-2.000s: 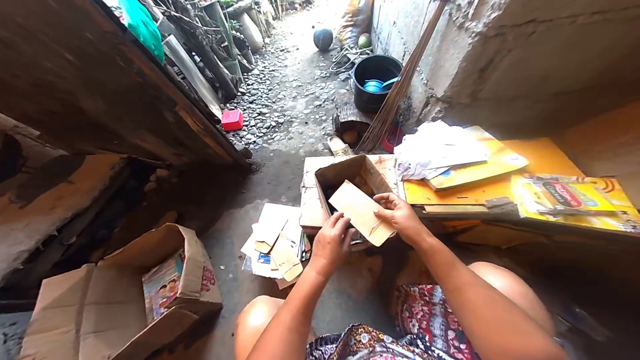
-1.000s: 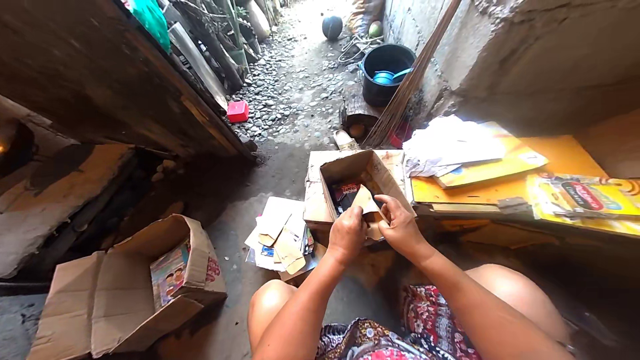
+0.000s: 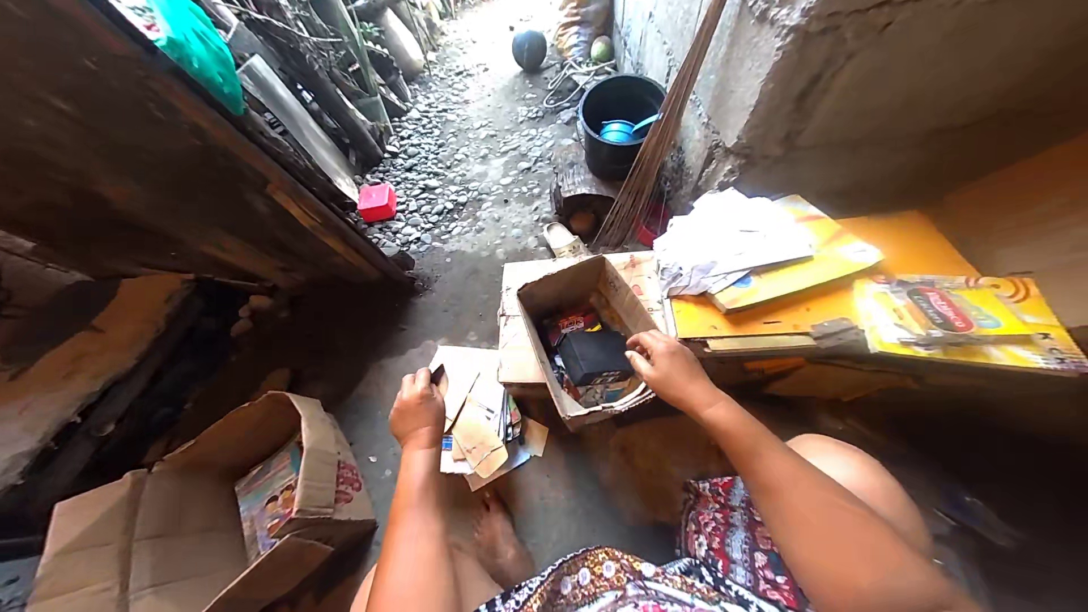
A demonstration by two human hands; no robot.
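Observation:
My left hand (image 3: 418, 406) is over the pile of flattened cardboard and paper (image 3: 480, 425) on the floor, with a small dark flat piece pinched in its fingers. At the right rim of the open cardboard box (image 3: 531, 297) is my right hand (image 3: 671, 367), its fingers bent beside a black box (image 3: 595, 357); whether it grips anything is not clear. The black box lies inside with a red and black packet (image 3: 571, 325) and other small items.
A larger open carton (image 3: 170, 527) holding a printed book or magazine (image 3: 270, 497) stands at lower left. Crumpled white paper (image 3: 731, 238) and yellow printed sheets (image 3: 960, 314) lie on the orange-topped surface at right. Behind are a stick broom (image 3: 663, 127), a black bucket (image 3: 608, 153) and a shoe (image 3: 563, 240).
The tan cardboard piece that both hands held over the box is out of them. My left hand has moved left to the pile, and my right hand has moved to the box's right rim.

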